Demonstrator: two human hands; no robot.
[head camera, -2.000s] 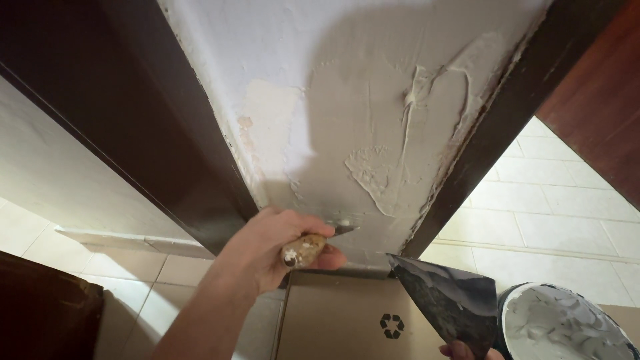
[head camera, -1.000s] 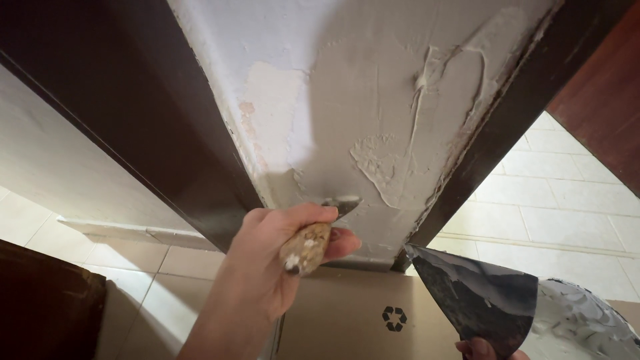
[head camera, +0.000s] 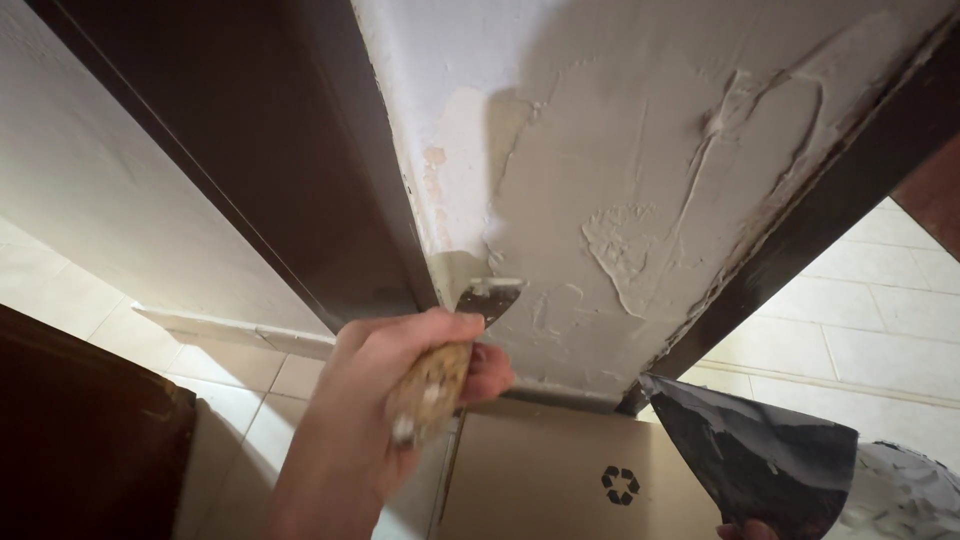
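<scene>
My left hand (head camera: 382, 397) grips the speckled wooden handle (head camera: 427, 394) of a small putty knife. Its metal blade (head camera: 491, 300), with pale compound along the edge, is at the lower left of the plastered wall (head camera: 585, 172), beside the dark frame. At the bottom right, my right hand (head camera: 746, 531), mostly out of view, holds a wide dark spreader (head camera: 772, 450) smeared with grey-white compound. The spreader's left corner is near the foot of the right frame. Wet-looking ridges and a rough patch of compound mark the wall.
Dark door frames (head camera: 322, 150) (head camera: 810, 232) border the wall on both sides. A cardboard sheet (head camera: 555, 472) with a recycling mark lies on the floor below. Whitish compound (head camera: 896, 487) is behind the spreader at right. A dark brown wooden piece (head camera: 82, 435) stands at lower left, over pale tiles.
The small knife's blade has moved up against the lower left of the wall, and its handle tilts more downward. The view has shifted closer to the wall. Both hands keep their tools.
</scene>
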